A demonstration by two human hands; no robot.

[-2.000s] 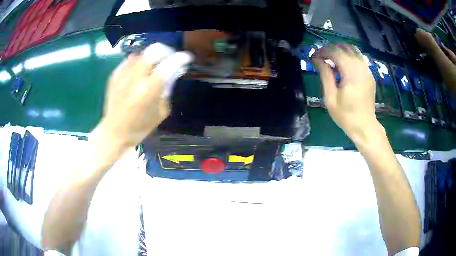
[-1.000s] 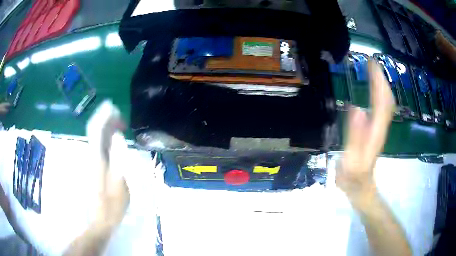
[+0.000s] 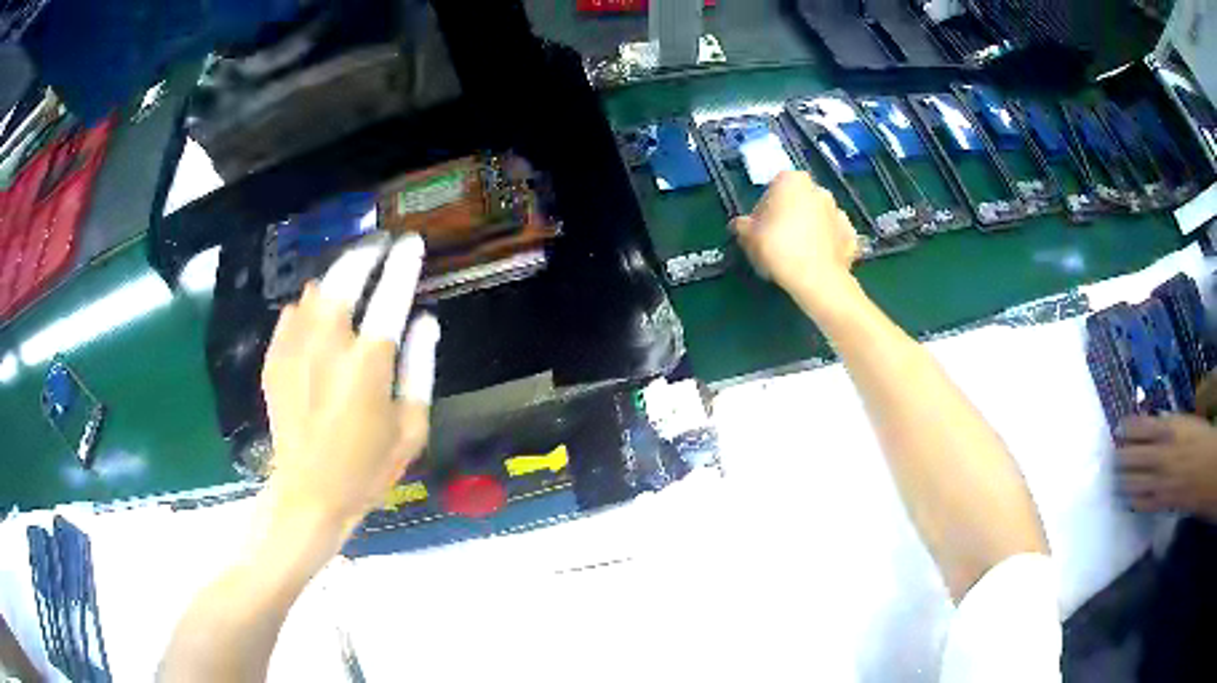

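A phone frame with blue film [image 3: 320, 230] lies on the orange-brown fixture [image 3: 461, 211] of the black-covered press [image 3: 534, 327]. My left hand [image 3: 340, 387] is over the fixture's front left. Its white-covered fingertips are at the frame's front edge, with the thumb apart; whether they touch is unclear. My right hand [image 3: 805, 240] is over the green conveyor belt, fingers curled down at a phone frame with a pale blue patch [image 3: 763, 156]. The fingertips are hidden, so a grip cannot be told.
Several phone frames [image 3: 954, 134] stand in a row on the green belt [image 3: 761, 320]. One lies on the belt at left [image 3: 70, 407]. A red button [image 3: 474, 495] is on the press front. Another person's hand [image 3: 1168, 463] is by stacked frames [image 3: 1150, 354] at right.
The view has turned right. My left hand has moved from beside the press to the fixture. My right hand has moved to a frame on the belt, and its fingers have curled.
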